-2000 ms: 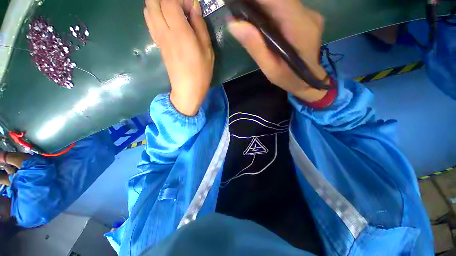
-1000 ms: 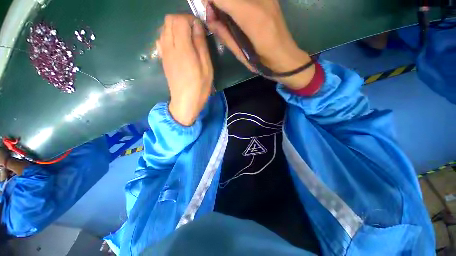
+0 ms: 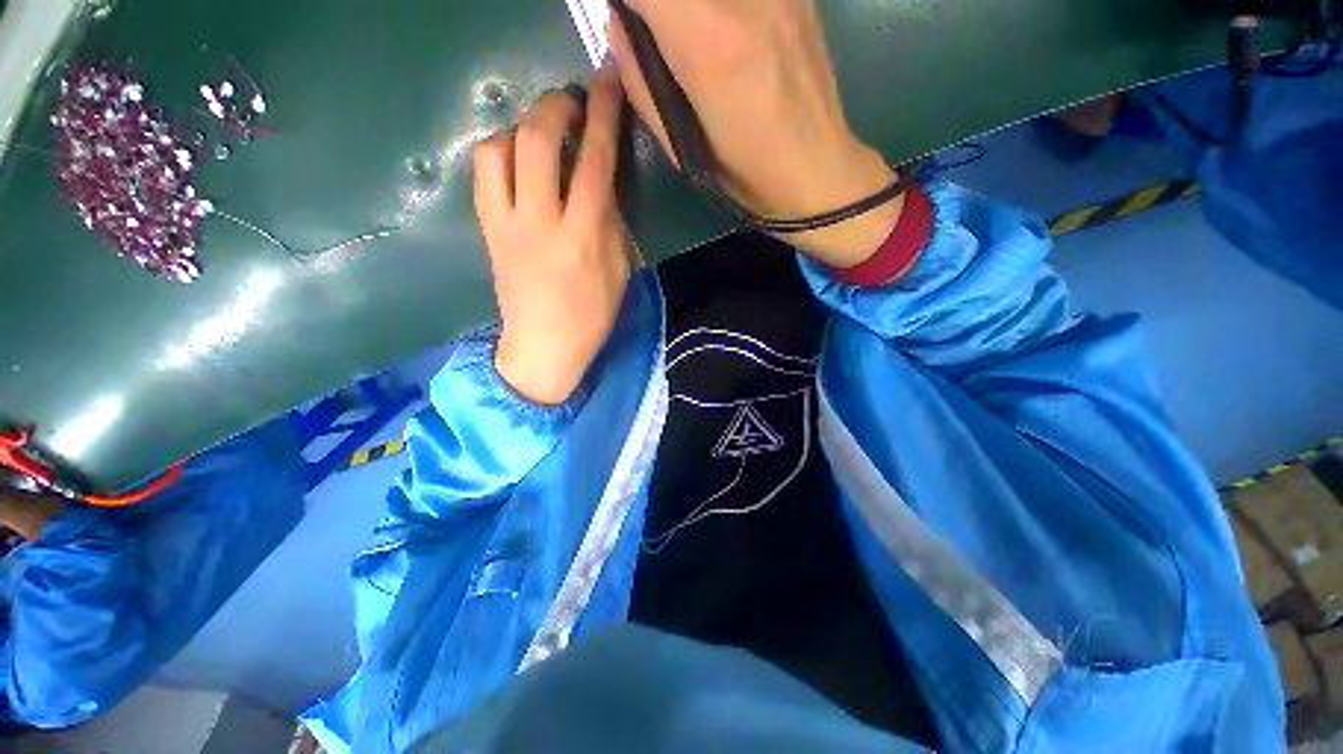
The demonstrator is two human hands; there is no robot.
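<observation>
A narrow white and silver piece of the phone unit (image 3: 588, 27) shows at the top edge between my hands; the rest is cut off or hidden. My left hand (image 3: 555, 221) lies on the green mat with bent fingers, its fingertips at the lower end of the phone unit. My right hand (image 3: 759, 103) is to the right of it, cut off by the top edge, with its fingertips out of sight. A slim dark tool (image 3: 666, 92) lies along the right hand's thumb side. A dark strap (image 3: 832, 217) circles the wrist above a red cuff.
A pile of purple-pink small components (image 3: 125, 170) lies on the green mat (image 3: 339, 133) at the left, with a few loose ones beside it. A thin wire (image 3: 302, 251) runs from the pile. A person's blue sleeve (image 3: 147, 545) and red-orange handles (image 3: 125, 494) are at lower left.
My left hand has moved down and its fingers are more bent. My right hand has moved left and up, and the dark tool now stands steeper. Less of the phone unit's patterned end shows.
</observation>
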